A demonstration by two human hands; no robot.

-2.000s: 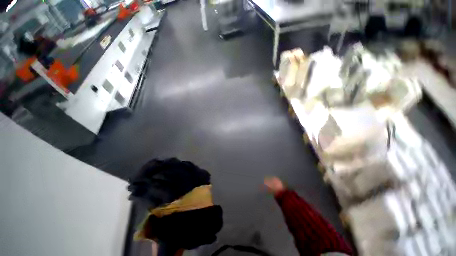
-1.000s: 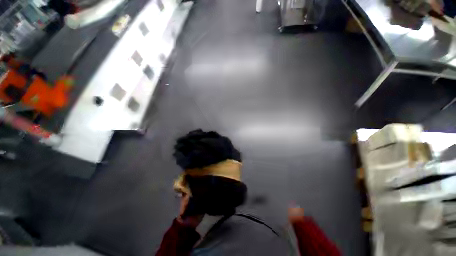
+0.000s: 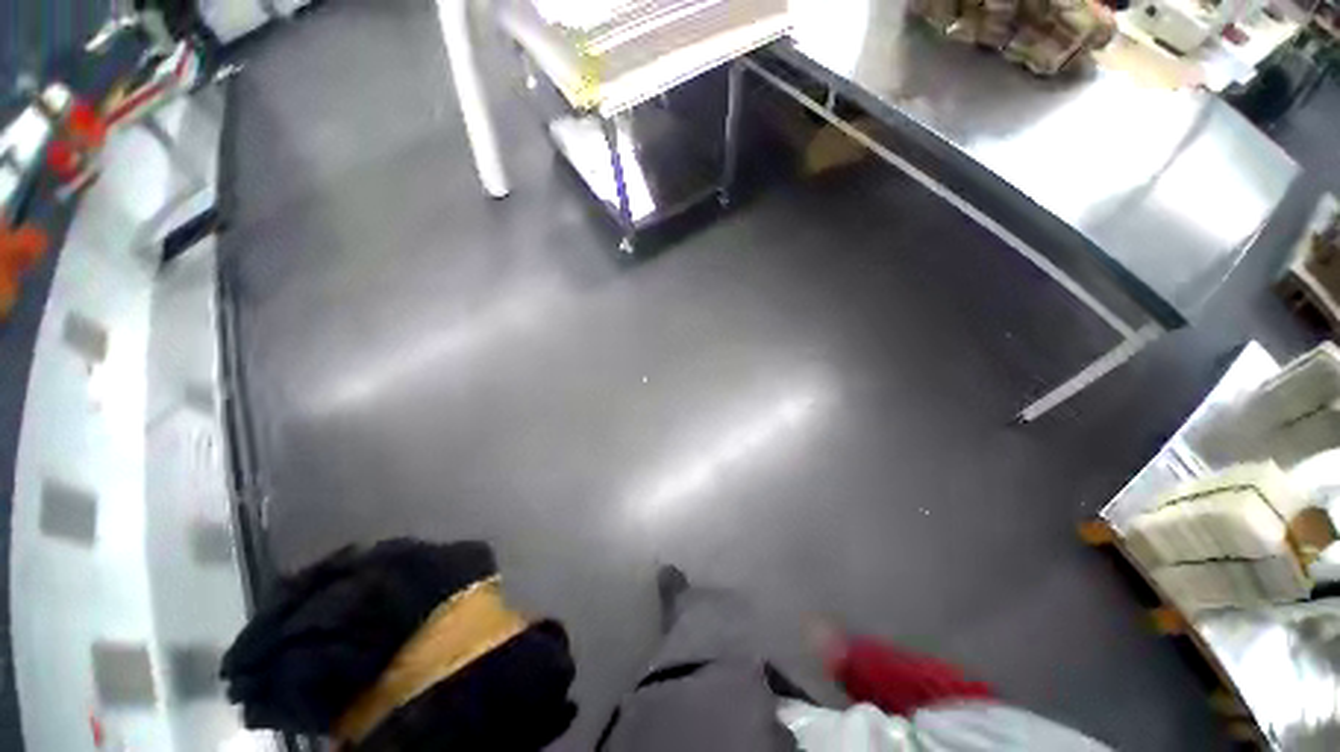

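Note:
A black cut-piece bundle (image 3: pixel 478 698) with a tan band (image 3: pixel 448 646) round its middle is at the lower left, held above the floor. My left hand is hidden behind or under the bundle and cannot be seen now. My right hand (image 3: pixel 826 641) is small and blurred at the bottom centre, in front of a dark red sleeve, away from the bundle. No object shows in it, but its fingers cannot be made out. My grey apron (image 3: pixel 698 698) and one dark shoe tip show at the bottom.
A long white machine side (image 3: pixel 184 485) runs along the left. A metal trolley (image 3: pixel 669 206) and a white post (image 3: pixel 473 103) stand ahead. A steel table (image 3: pixel 1088 162) with brown bundles is at the upper right. A pallet (image 3: pixel 1176 624) with stacked white goods is at the right.
The view has turned right and moved forward; the trolley and steel table are nearer. The bundle has shifted to the lower left of the picture, and my left hand has gone out of sight.

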